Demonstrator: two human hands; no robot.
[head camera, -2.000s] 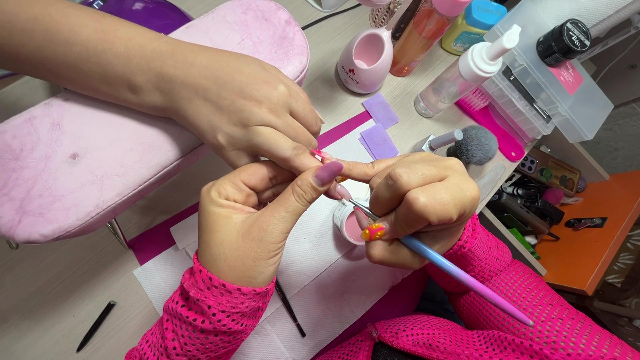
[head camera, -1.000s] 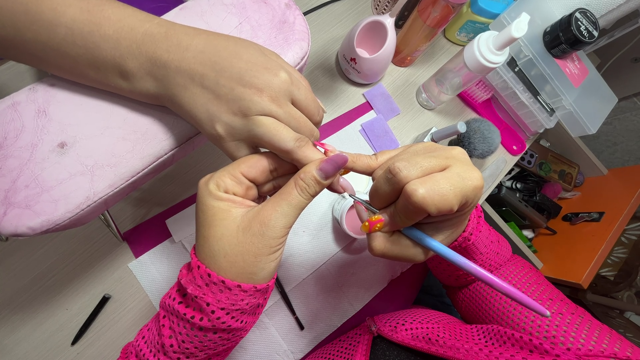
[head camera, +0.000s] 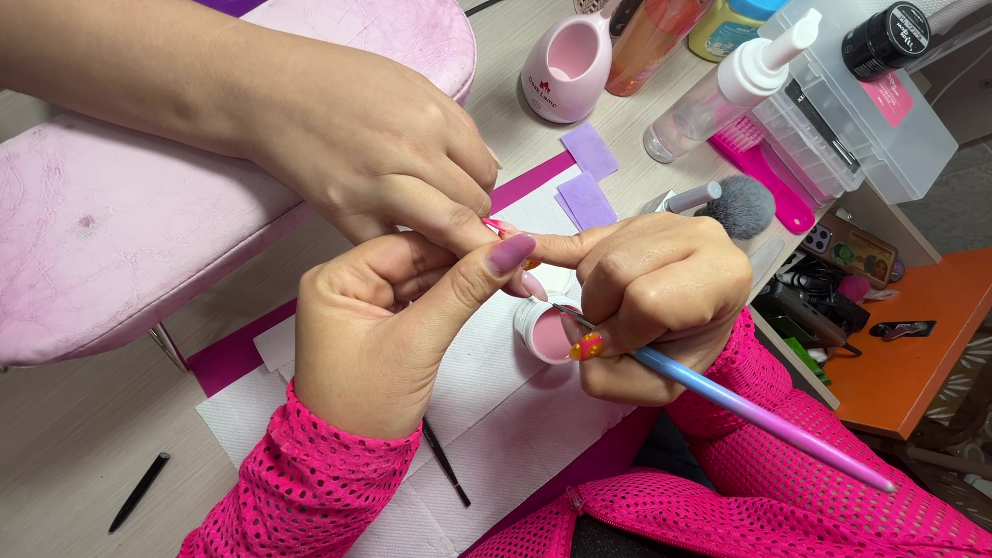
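Observation:
My left hand (head camera: 395, 325) holds a finger of another person's hand (head camera: 387, 147), which reaches in over a pink padded armrest (head camera: 139, 225). Between the thumb and index finger of my right hand (head camera: 659, 294) is a nail brush with a blue-to-pink handle (head camera: 744, 407). Its dark tip points toward a long pink nail (head camera: 532, 285) beside my left thumb. My right index finger reaches to the other person's fingertip. Under the brush tip, an open jar of pink gel or powder (head camera: 549, 333) stands on white paper towels (head camera: 496, 434), partly hidden by my right hand.
A thin dark brush (head camera: 446, 463) lies on the towels, a black pen-like tool (head camera: 139, 492) at the lower left. Purple pads (head camera: 587, 203), a pink desk lamp base (head camera: 567, 66), a pump bottle (head camera: 732, 85), a fluffy brush (head camera: 740, 208) and a plastic box (head camera: 903, 132) stand beyond. An orange drawer panel (head camera: 914, 349) is at right.

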